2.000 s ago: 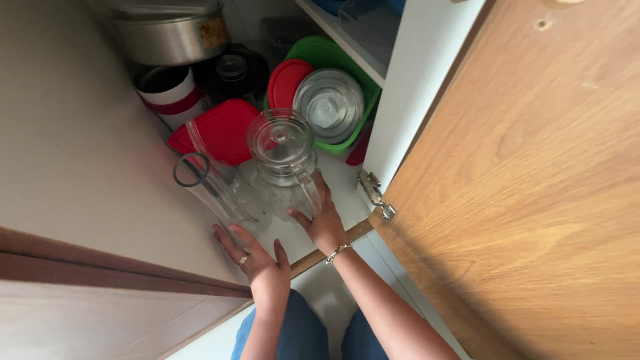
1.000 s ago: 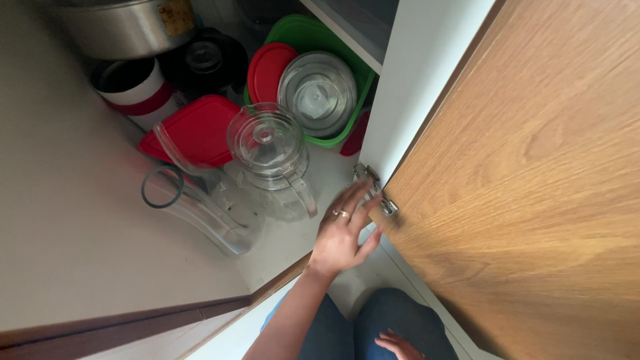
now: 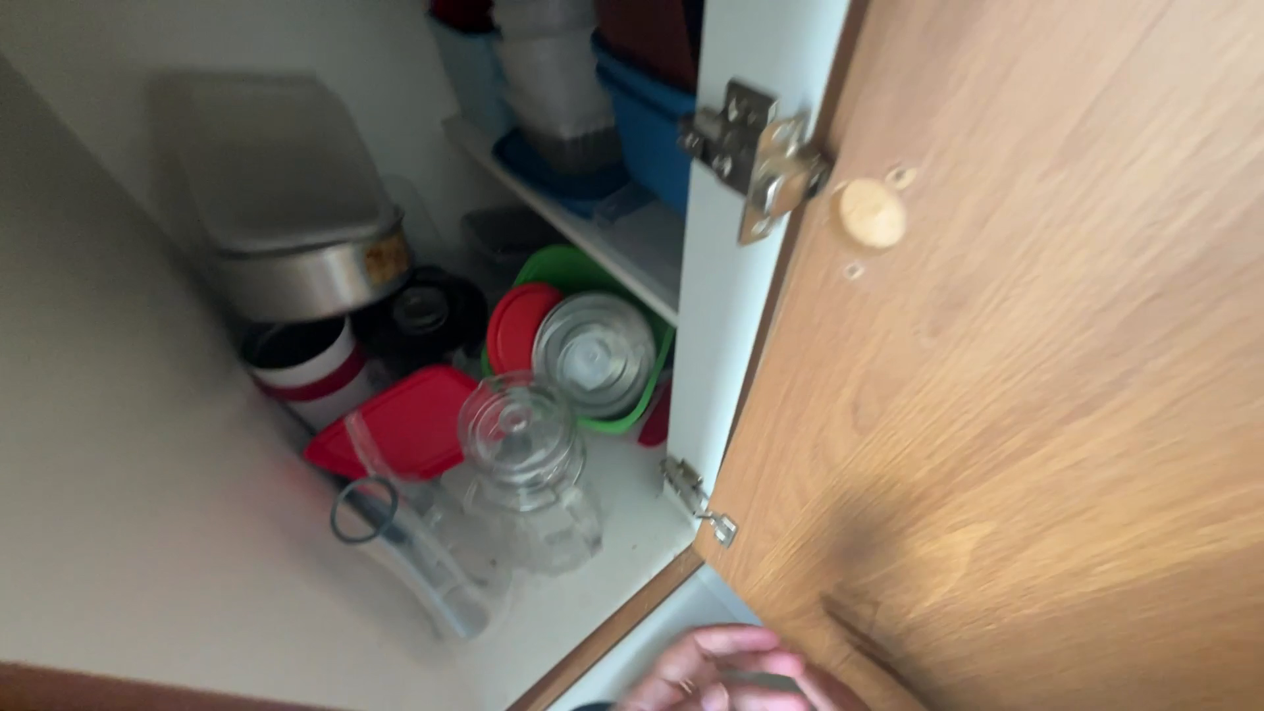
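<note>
At the bottom edge, my left hand (image 3: 681, 671), with a ring, is partly in view and blurred, its fingers bent. Close against it on the right is part of my right hand (image 3: 815, 681), mostly cut off by the frame. Whether either holds anything cannot be told. Beyond them, on the cabinet floor, a lidded clear glass jug (image 3: 538, 494) stands beside a clear glass carafe (image 3: 425, 563) with a dark-rimmed mouth. Behind these are a red plastic lid (image 3: 400, 425) and a green plastic tub (image 3: 617, 425) bearing a round red lid (image 3: 518, 326) and clear round glassware (image 3: 592, 355).
The wooden cabinet door (image 3: 1037, 346) stands open at the right on metal hinges (image 3: 755, 163). A metal pan (image 3: 306, 276), a white-and-red container (image 3: 311, 370) and a black item (image 3: 425, 311) are at the back left. Blue plastic containers (image 3: 647, 118) occupy the shelf (image 3: 573, 232) above.
My left hand has moved from near the lower hinge down to the bottom edge, close to my right hand. Two seconds ago my right hand was at the jug. The view now takes in more shelf.
</note>
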